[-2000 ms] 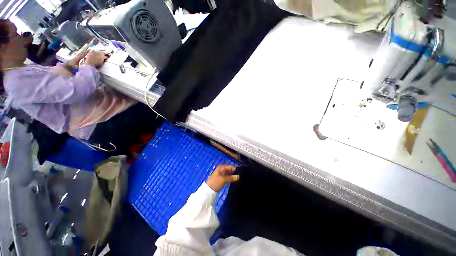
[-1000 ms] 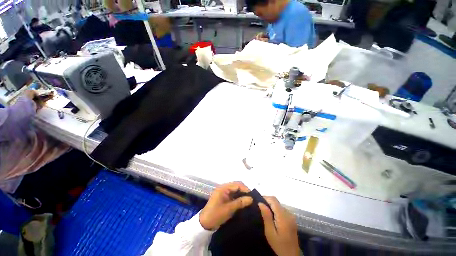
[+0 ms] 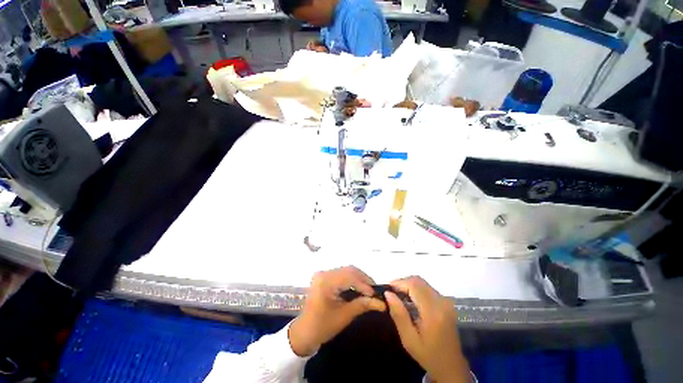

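A black fabric panel (image 3: 367, 348) hangs from my two hands in front of the table edge. My left hand (image 3: 333, 305) and my right hand (image 3: 423, 322) are close together and pinch its top edge between thumbs and fingers. The white sewing machine (image 3: 442, 138) stands beyond them; no cloth shows under its presser foot (image 3: 360, 199). A yellow strip (image 3: 398, 212) lies on the machine bed right of the presser foot. Pink and blue thread snips (image 3: 439, 231) lie to the right of the strip.
A dark cloth pile (image 3: 153, 187) drapes over the table's left part. Blue baskets (image 3: 150, 344) sit below the edge. A clear box (image 3: 599, 273) with dark items is at the right end. Cream fabric (image 3: 292, 86) lies behind the machine. A person in blue (image 3: 356, 28) is at the back.
Two seconds ago only my left hand showed, low over the left basket. Both hands then came to the black panel and still hold its edge. The view has swung right.
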